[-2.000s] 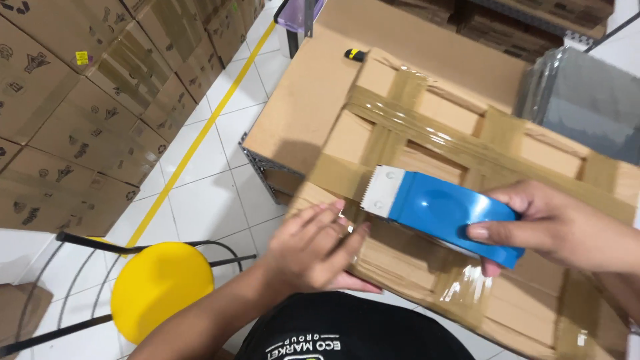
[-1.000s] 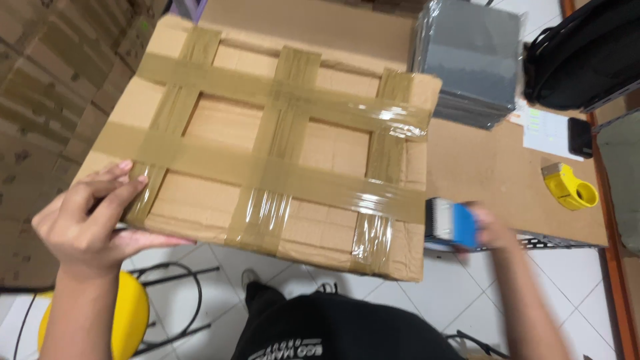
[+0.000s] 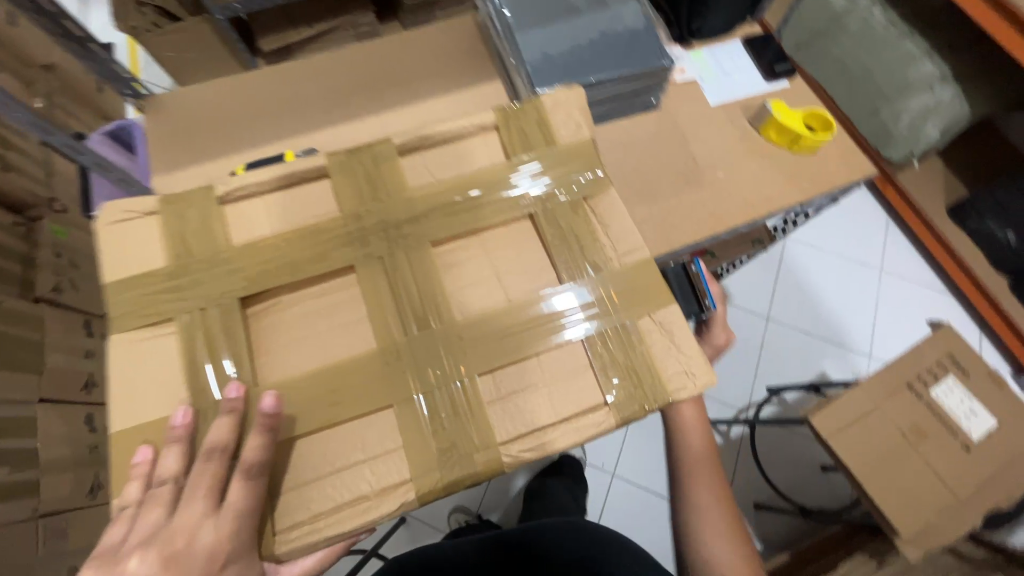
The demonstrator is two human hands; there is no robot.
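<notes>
A flat cardboard package (image 3: 496, 272), crossed by several strips of brown packing tape, lies tilted over the worktable and juts past its near edge. My left hand (image 3: 200, 480) rests its spread fingers on the package's lower left part, with the thumb side at the near edge. At the package's right edge, my right hand (image 3: 718, 316) holds the blue tape dispenser (image 3: 693, 290), partly hidden by the package and seen end on. A black and yellow utility knife (image 3: 274, 162) lies just beyond the far edge of the package.
Grey plastic-wrapped stacks (image 3: 588, 48) stand at the back of the cardboard-topped table (image 3: 680, 184). A yellow tape dispenser (image 3: 796, 126), papers (image 3: 732, 70) and a black phone (image 3: 770, 56) lie to the right. A cardboard box (image 3: 920, 440) sits at lower right; stacked cartons (image 3: 48, 360) stand left.
My right hand, with the blue dispenser, has moved from above the package to its right edge. The package appears turned from two seconds ago. The view has swung to the right.
</notes>
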